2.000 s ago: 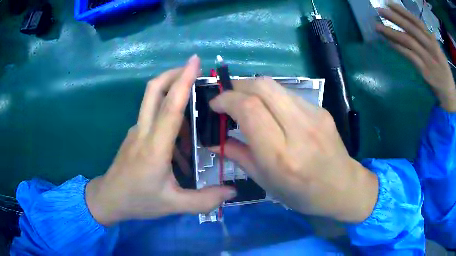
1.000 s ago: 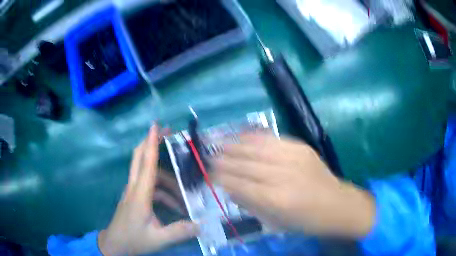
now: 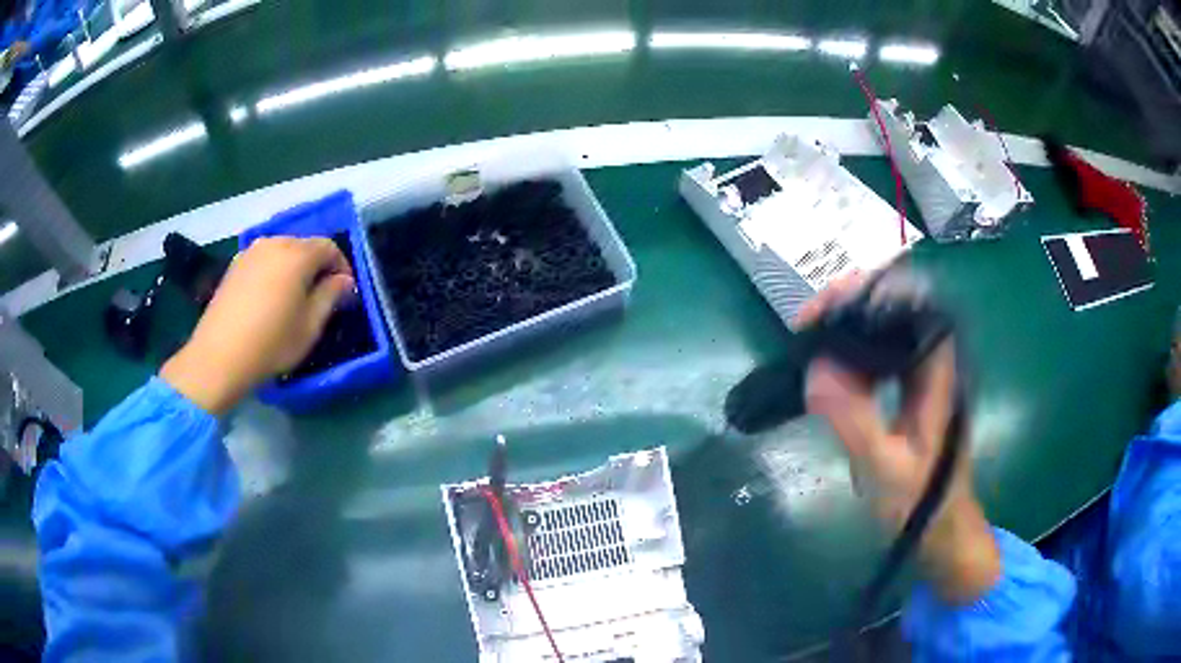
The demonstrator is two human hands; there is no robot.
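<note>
The white housing [image 3: 602, 602] lies open on the green mat at the bottom centre, cut off by the lower edge. A black module [image 3: 484, 544] sits in its left side, with a red wire [image 3: 521, 570] across it. My left hand [image 3: 279, 304] reaches into the blue bin [image 3: 339, 389], fingertips together over small dark parts; whether it holds one cannot be seen. My right hand [image 3: 894, 427] is blurred and grips the black electric screwdriver [image 3: 790, 382], raised above the mat, its cable hanging down.
A clear bin [image 3: 505, 325] full of black pieces stands beside the blue bin. Two white housings [image 3: 842, 207] [image 3: 965, 175] with red wires stand at the back right. A dark flat panel [image 3: 1098, 269] and red cloth [image 3: 1107, 194] lie far right. Another person's blue sleeve [image 3: 1153, 544] is at the right edge.
My hands have left the housing. The left has gone to the blue bin; the right has taken hold of the screwdriver that lay on the mat. The view has shifted, showing more of the bench.
</note>
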